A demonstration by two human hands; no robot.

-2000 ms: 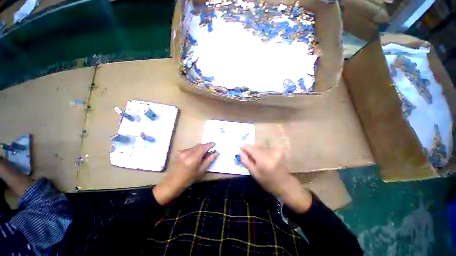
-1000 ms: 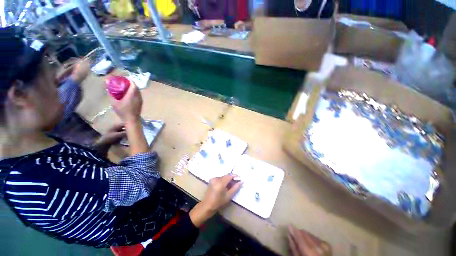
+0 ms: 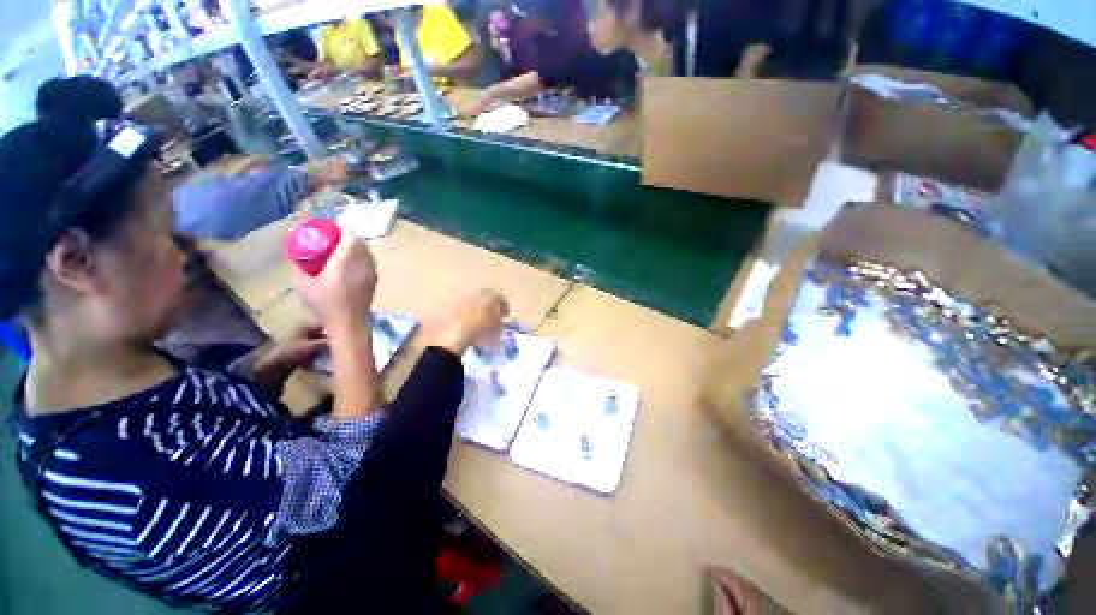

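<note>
Two white plates lie side by side on the cardboard bench cover. The nearer plate point(image 3: 565, 463) carries several small blue-grey parts. The farther plate point(image 3: 483, 421) also carries small blue-grey parts. My left hand point(image 3: 472, 322) is over the upper left end of the farther plate, fingers bent downward; whether it grips anything cannot be told. My right hand point(image 3: 736, 593) is low at the bottom edge, mostly cut off; its hold cannot be told. The parts box point(image 3: 733, 445), heaped with shiny and blue parts around a bright white area, is at the right.
A neighbour point(image 3: 180, 481) in a striped top sits close at the left, holding a red-pink bottle point(image 3: 315, 244) over another white plate point(image 3: 391, 340). A green conveyor point(image 3: 577, 228) runs behind the bench. Cartons point(image 3: 739, 138) and a clear plastic bag point(image 3: 1046, 192) are beyond. People sit opposite.
My left hand has moved from the nearer plate's left edge to the farther plate's upper end. My right hand has dropped further out of view. The plates appear shifted and turned slightly.
</note>
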